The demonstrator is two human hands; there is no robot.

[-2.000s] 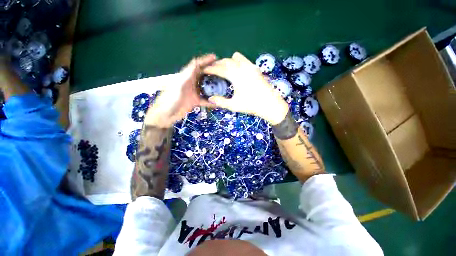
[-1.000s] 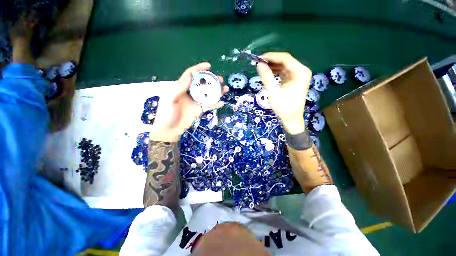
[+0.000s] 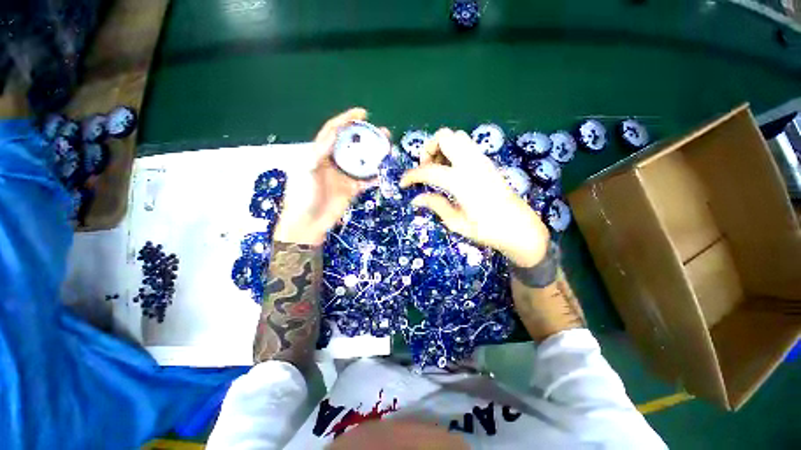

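My left hand (image 3: 318,180) holds a round housing (image 3: 361,149) with its pale, dark-spotted face up, above the upper left edge of the board heap. My right hand (image 3: 479,198) is just right of it, palm turned left, fingers curled and apart; I see nothing in it. Something small and blue-white shows between the hands, and I cannot tell whether either hand touches it. Blue circuit boards (image 3: 413,264) with tangled white lead wires lie heaped below both hands. White-faced units (image 3: 593,134) are grouped behind and right of my right hand.
An open cardboard box (image 3: 685,255) stands at the right. Small dark parts (image 3: 156,281) lie on the white sheet (image 3: 206,202) at the left. A person's blue sleeve (image 3: 105,334) covers the lower left. More units (image 3: 120,121) sit on brown cardboard (image 3: 132,70). One unit (image 3: 465,12) lies on the green surface (image 3: 307,79).
My right hand has come down and left, and the dark piece with pale dots in its fingers no longer shows there. My left hand still holds the housing. The far unit has shifted right.
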